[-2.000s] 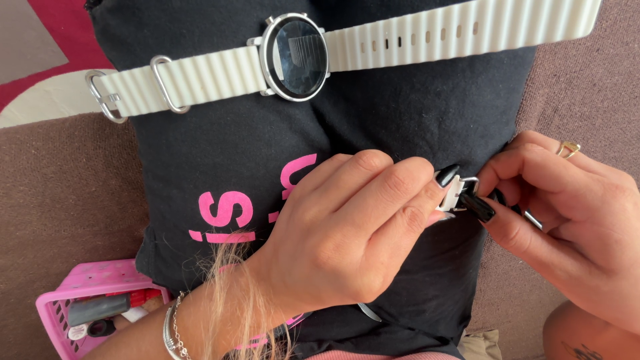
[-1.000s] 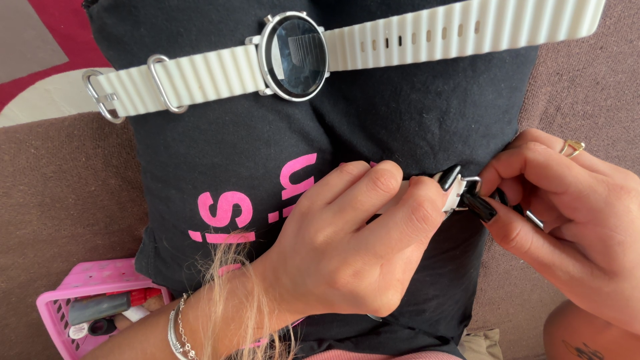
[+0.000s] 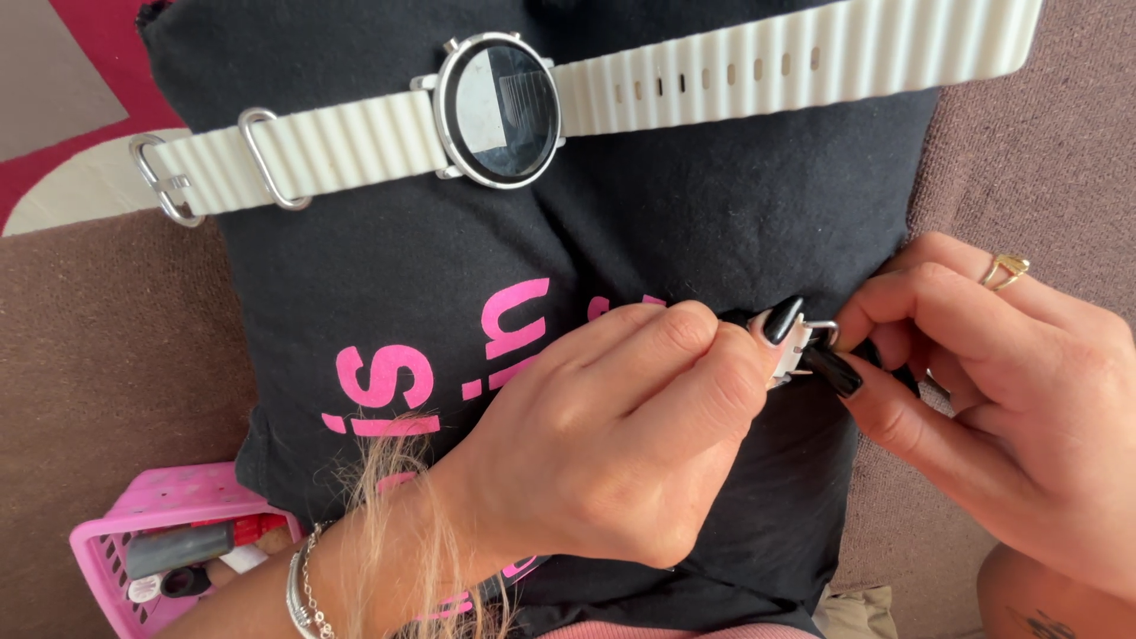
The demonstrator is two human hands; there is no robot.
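Note:
My left hand (image 3: 612,435) pinches a small white strap end (image 3: 790,351) between thumb and forefinger, above a black cushion. At that end is a silver metal buckle (image 3: 824,331), which the fingertips of my right hand (image 3: 967,382) hold from the right. The rest of this strap is hidden under my left hand. Farther up lies a round silver-cased watch (image 3: 501,111), its face up. Its ribbed white band is laid out flat, with the holed part (image 3: 781,71) to the right and a silver loop (image 3: 271,160) and buckle (image 3: 166,180) to the left.
The black cushion (image 3: 710,213) with pink lettering lies on a brown fabric surface (image 3: 115,355). A pink plastic basket (image 3: 98,577) with small bottles and other items stands at the lower left. Strands of hair hang over my left forearm.
My left hand has shifted slightly since the earliest frame, uncovering more of the pink lettering. Both hands stay at the small strap and buckle. The watch has not moved.

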